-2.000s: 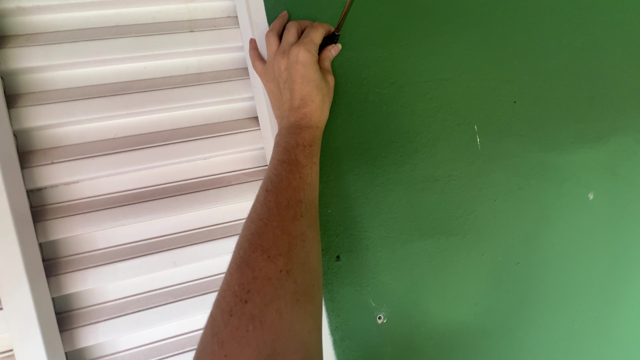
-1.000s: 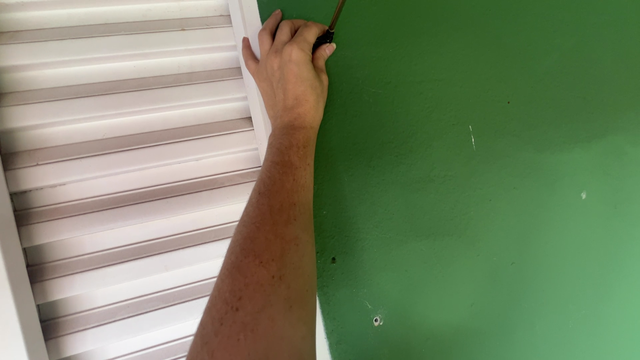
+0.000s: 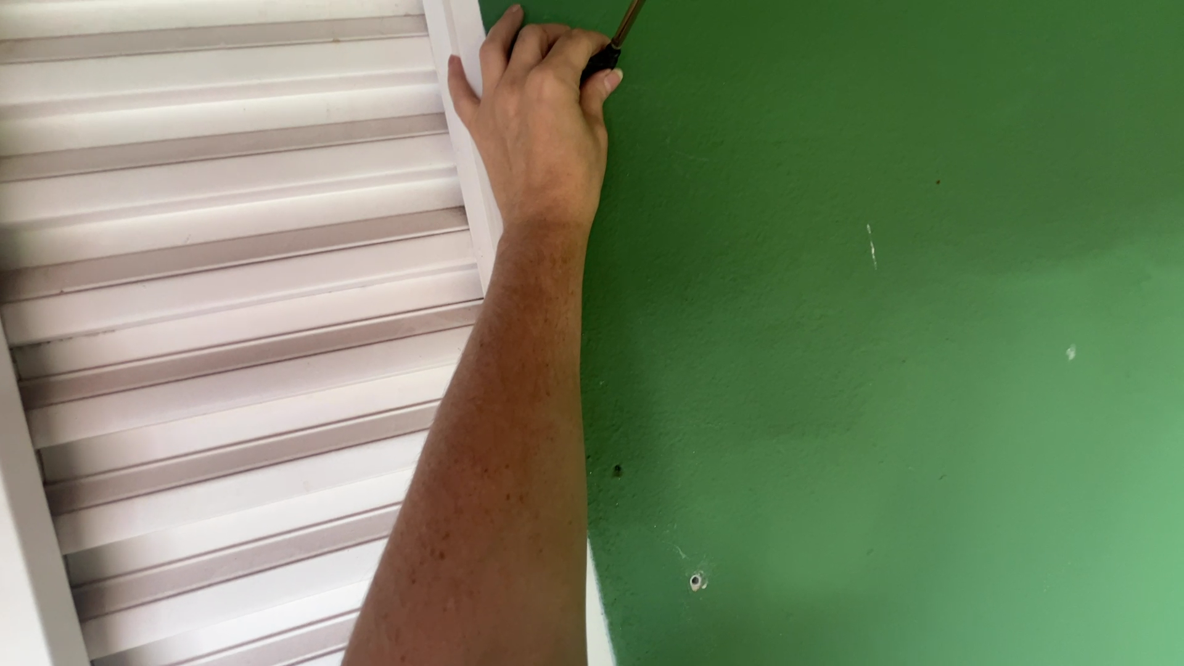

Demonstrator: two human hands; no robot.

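Observation:
My left hand (image 3: pixel 546 111) is raised at the upper middle, its back toward me, against the white frame edge (image 3: pixel 467 139) and the green painted wall (image 3: pixel 832 370). Between thumb and fingers it pinches the black part (image 3: pixel 603 61) of a thin tool. A narrow brownish shaft (image 3: pixel 631 20) rises from that part and leaves the top of the view, so the kind of tool cannot be told. The little finger lies on the white frame, spread from the others. My right hand is not in view.
White louvred slats (image 3: pixel 231 259) fill the left side, with another white upright (image 3: pixel 32 536) at the lower left. The wall has a small hole with a pale rim (image 3: pixel 696 582), a dark hole (image 3: pixel 617 471), a white scratch (image 3: pixel 871 246) and a pale chip (image 3: pixel 1070 352).

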